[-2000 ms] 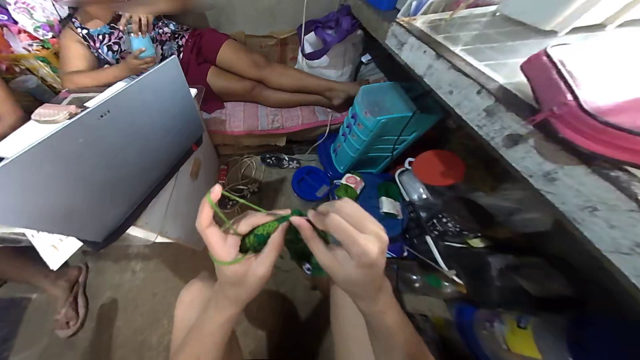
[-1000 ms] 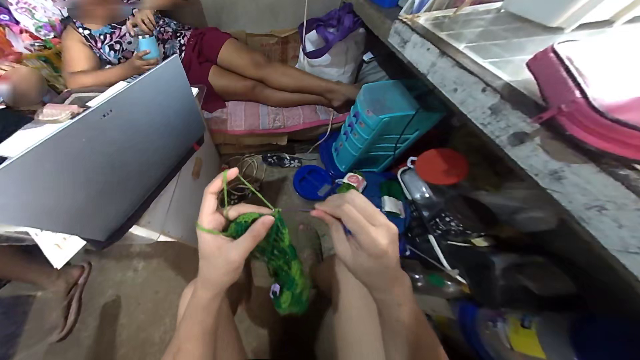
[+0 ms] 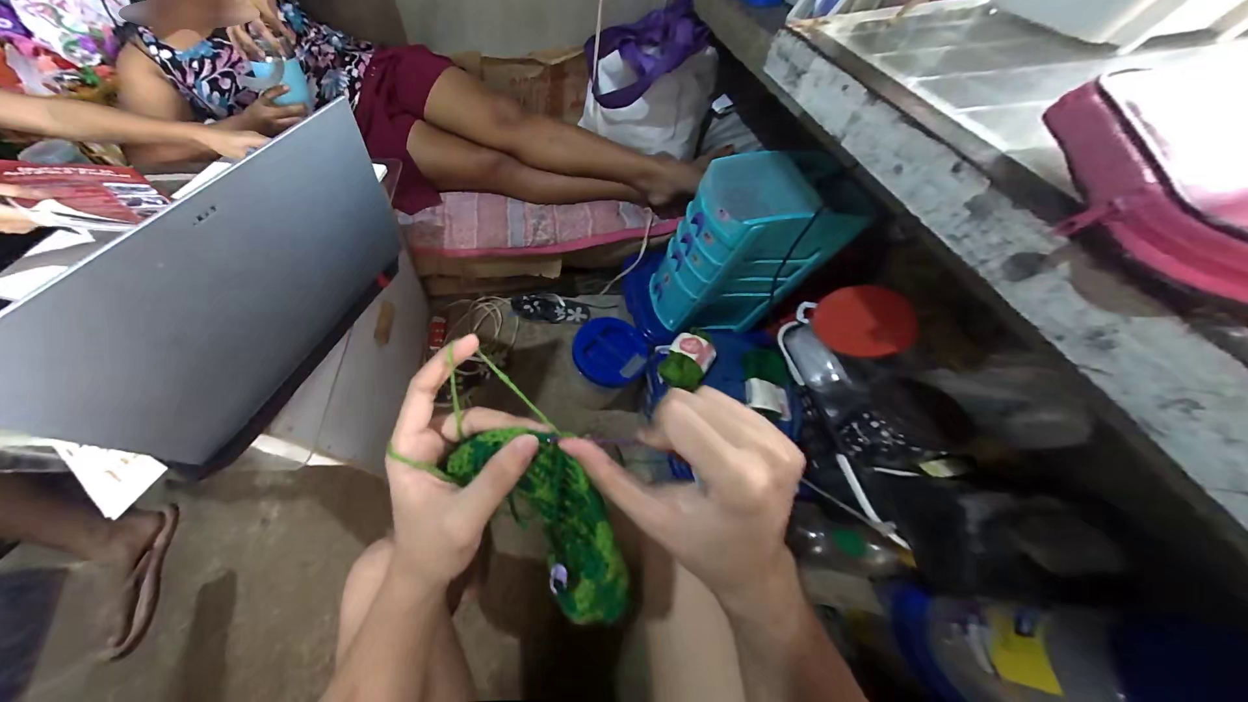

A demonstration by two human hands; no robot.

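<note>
My left hand (image 3: 444,487) pinches the top edge of a green crocheted piece (image 3: 585,546) between thumb and fingers. Light green yarn (image 3: 517,390) loops over its raised index finger and runs down to the work. The piece hangs below, mottled light and dark green, with a small pale and dark spot near its lower end. My right hand (image 3: 726,468) holds a thin crochet hook (image 3: 616,443), whose tip meets the stitches at my left thumb; that hand is partly blurred. Green yarn balls (image 3: 682,370) with paper bands lie beyond it on a blue surface.
A large grey panel (image 3: 224,283) stands at the left. Ahead are a teal drawer unit (image 3: 746,244), a blue lid (image 3: 610,351) and a red lid (image 3: 865,321). A concrete ledge (image 3: 975,205) with a pink case (image 3: 1141,195) runs along the right. Another person reclines behind; others are at the left.
My right hand has come back to the work from slightly apart. The green piece came into fuller view below my hands. At the left, another person's arm now reaches toward the grey panel.
</note>
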